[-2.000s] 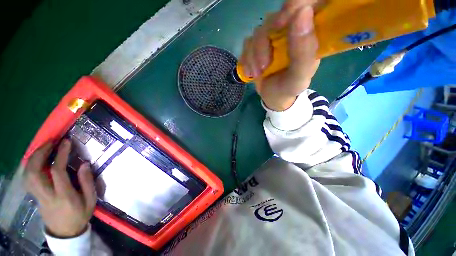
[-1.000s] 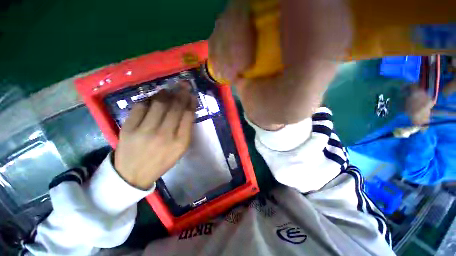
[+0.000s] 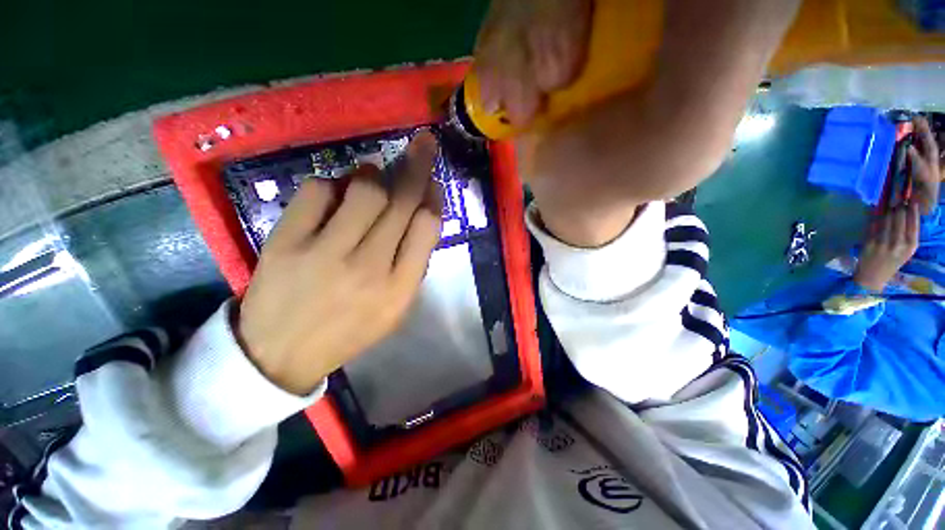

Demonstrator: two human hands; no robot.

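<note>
A black-framed open tablet (image 3: pixel 427 342) lies in the red-orange foam holder (image 3: pixel 523 300) in front of me. My left hand (image 3: pixel 342 259) lies over the tablet's upper end with bent fingers, the index fingertip on the board area near the upper right corner. Part of the board is hidden under it. My right hand (image 3: pixel 580 114) grips the yellow-orange electric screwdriver (image 3: pixel 622 62). Its black nose (image 3: pixel 462 112) points down at the tablet's upper right corner, beside my left index fingertip. The bit and any screw cannot be made out.
The dark green belt (image 3: pixel 259 41) with a pale edge runs behind the holder. At the right, another person in blue (image 3: pixel 870 342) has hands by a blue bin (image 3: pixel 852 153). Small pale pieces (image 3: pixel 799 245) lie on the green bench. Clear plastic trays (image 3: pixel 41 300) are at the left.
The screwdriver has moved from the round screw plate to the tablet's upper right corner. My left hand has moved from the holder's left side onto the board. The view has shifted; the plate no longer shows.
</note>
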